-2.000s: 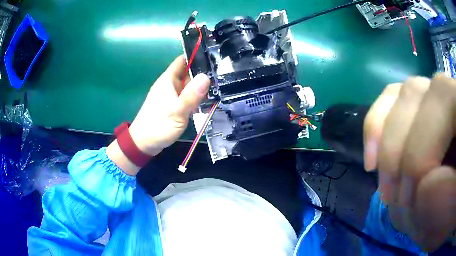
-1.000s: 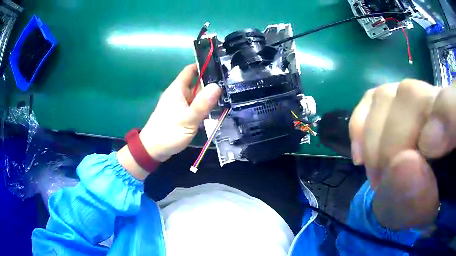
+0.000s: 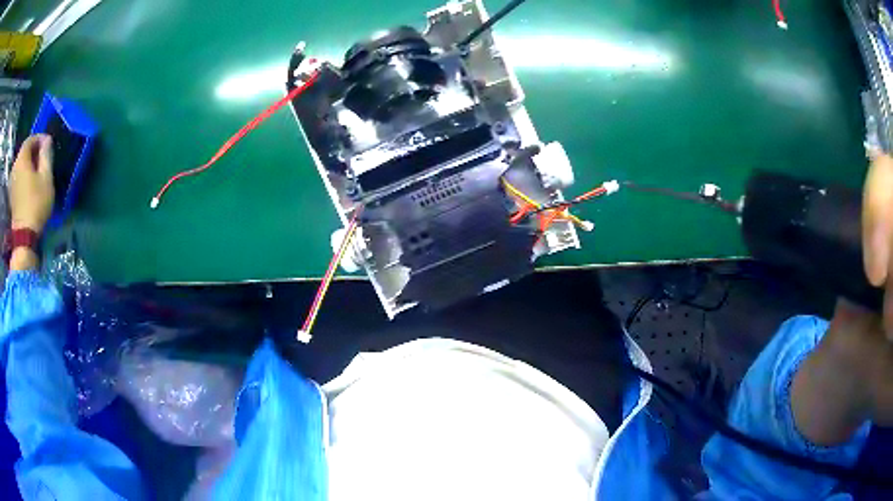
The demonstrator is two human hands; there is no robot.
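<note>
The chassis assembly (image 3: pixel 431 196), black parts on a light frame, lies tilted on the green mat at the front edge. A red lead wire (image 3: pixel 230 142) runs from its upper left onto the mat. A multicolour wire harness (image 3: pixel 548 210) sticks out at its right. My left hand (image 3: pixel 32 191) is at the far left, its fingers at the rim of the blue screw tray (image 3: pixel 80 166); its fingertips and anything in them cannot be made out. My right hand (image 3: pixel 878 220), cut off by the right edge, holds the black electric screwdriver (image 3: pixel 808 230), its bit pointing left towards the harness.
The driver cord (image 3: pixel 725 426) runs below the right side of the bench. A black cable (image 3: pixel 494 22) leaves the assembly at the top. Clear plastic bags (image 3: pixel 181 382) lie below the mat at the left. A red wire end (image 3: pixel 779 14) shows at the top right.
My left hand has let go of the assembly and moved left to the screw tray. The assembly now sits turned and further left in view. The red wire lies outward. My right hand with the screwdriver is further right.
</note>
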